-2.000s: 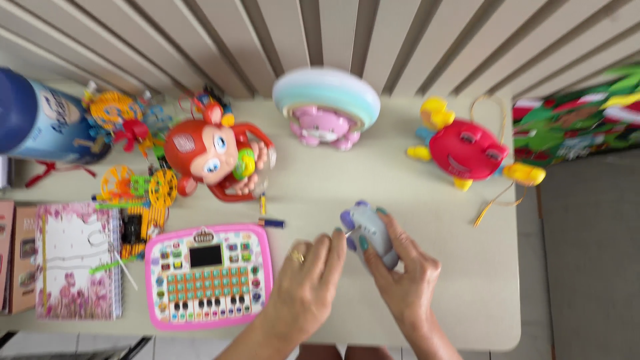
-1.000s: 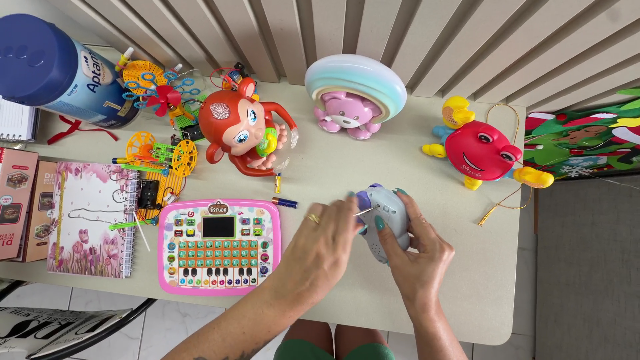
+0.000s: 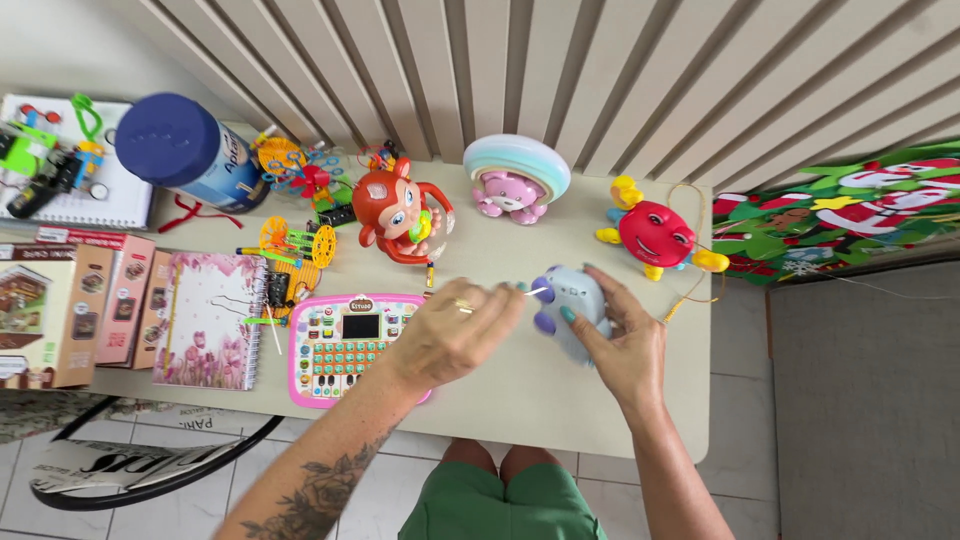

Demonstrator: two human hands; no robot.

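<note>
My right hand (image 3: 626, 341) holds a light grey-blue plastic toy (image 3: 574, 307) with purple round parts on its left side, tilted above the table. Between the fingertips of my left hand (image 3: 457, 322) is a thin white stick (image 3: 537, 291), its far end at the toy's upper purple part; whether the two touch cannot be told. Below my left wrist lies a pink-edged toy learning tablet (image 3: 300, 367), partly covered by that arm.
Behind stand a red toy monkey (image 3: 390, 210), a pink bear lamp (image 3: 510, 196) and a red smiling toy (image 3: 656, 235) with a cord. A floral notebook (image 3: 210, 322), boxes (image 3: 56, 315) and a blue-lidded can (image 3: 169, 142) are at the left.
My left hand has drawn back a little to the left from the toy, and the white stick shows more plainly. My right hand keeps hold of the toy. The view has widened.
</note>
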